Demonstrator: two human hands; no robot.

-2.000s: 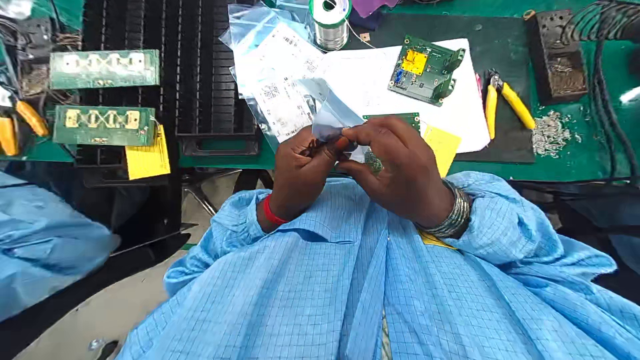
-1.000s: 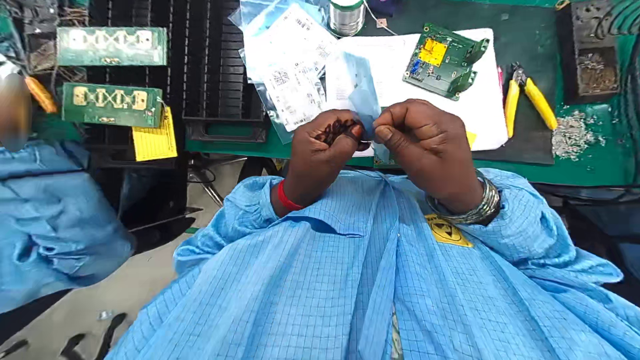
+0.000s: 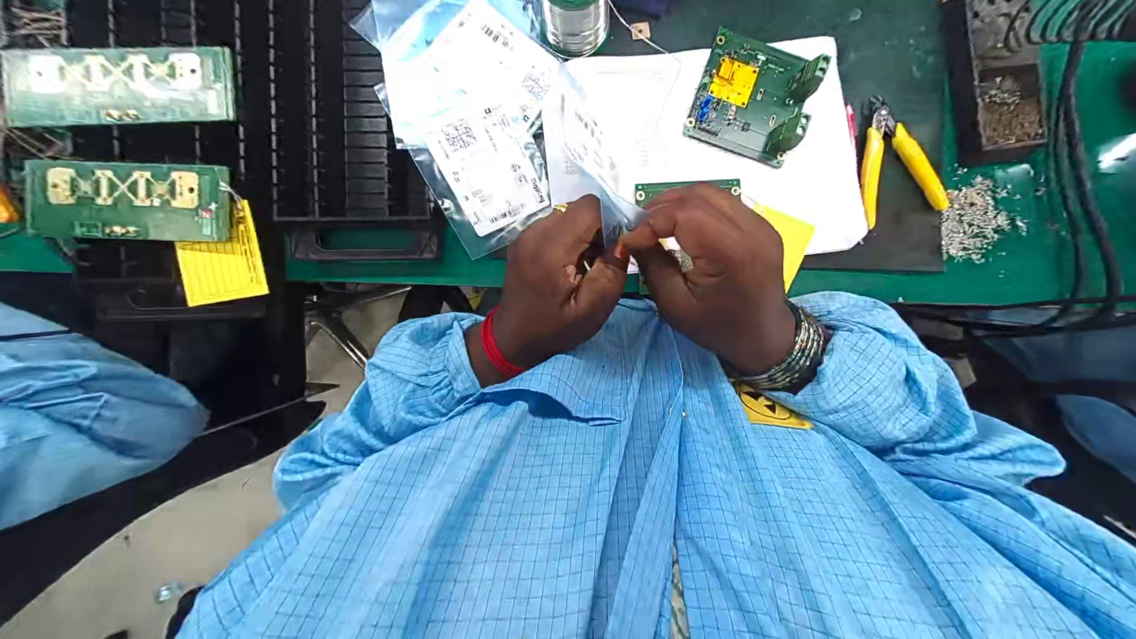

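Observation:
A small clear plastic bag [image 3: 590, 146] with a printed label stands up between my two hands. My left hand [image 3: 564, 275] is closed on its lower edge, and my right hand [image 3: 710, 271] pinches its right lower corner with thumb and forefinger. What lies inside my left fist is hidden. Beyond my right hand, a green circuit board with a yellow part [image 3: 768, 98] rests on white paper [image 3: 821, 191]. A second green circuit board [image 3: 688, 188] shows partly behind my right hand, beside a yellow paper slip [image 3: 785, 232]. Labelled plastic bags [image 3: 488, 133] lie left of the held bag.
Yellow-handled cutters [image 3: 896, 160] lie on a dark mat right of the paper, near a pile of small metal clippings [image 3: 976, 217]. A solder spool [image 3: 575, 27] stands at the back. Black slotted racks [image 3: 355, 235] and green board assemblies [image 3: 129, 202] are at left, near a person's blue sleeve [image 3: 80, 413].
The held bag stood taller and more upright a second ago; now it leans left, its top over the labelled bags. My hands remain together at it. At left, the neighbour's hand has left the view.

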